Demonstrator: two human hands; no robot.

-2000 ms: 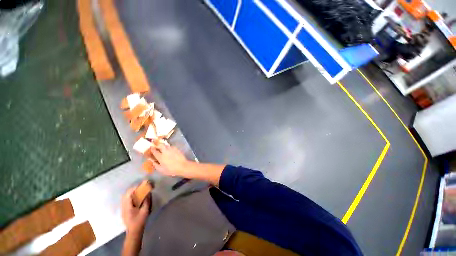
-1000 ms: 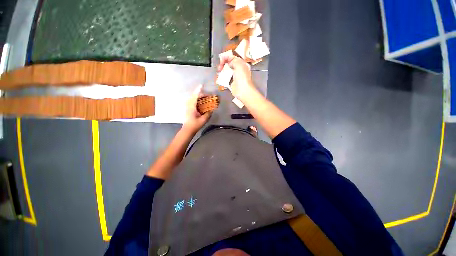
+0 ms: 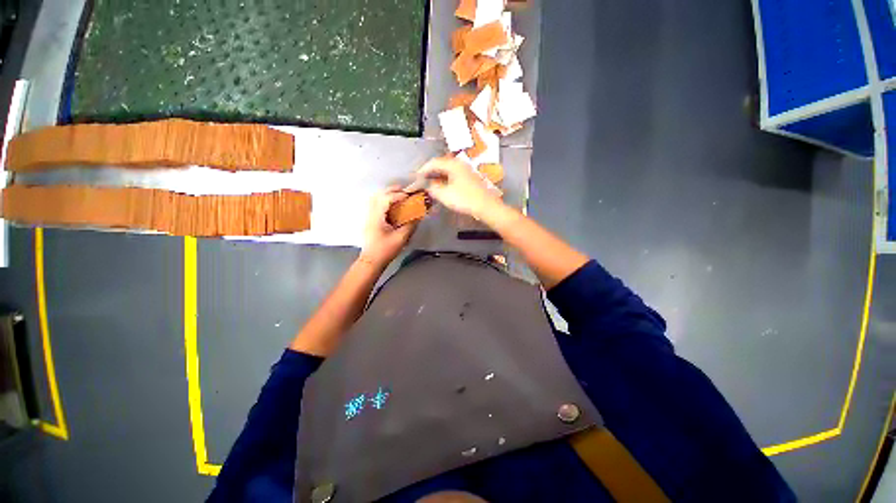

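Note:
My left hand (image 3: 383, 224) is closed around a handful stack of orange-brown cut pieces (image 3: 408, 209), held over the silver-grey ledge. My right hand (image 3: 460, 190) is beside the top right of the stack, its fingers bent near the stack's edge. Whether it holds a piece is hard to tell. A loose pile of cut pieces (image 3: 481, 74), some orange-tan and some white, lies on the right ledge beyond my right hand. Two long orange-brown finished rows, an upper one (image 3: 147, 145) and a lower one (image 3: 157, 209), lie on the front ledge to the left.
The speckled green bed (image 3: 255, 64) lies behind the front ledge (image 3: 344, 187). A small dark bar (image 3: 478, 236) lies on the ledge near the apron (image 3: 432, 354). A blue-panelled unit (image 3: 815, 59) with a white frame stands on the grey floor at the upper right, near yellow lines.
My right hand has moved from the pile's near end left to the stack in my left hand. The view has turned since the oldest frame, bringing both finished rows fully into sight.

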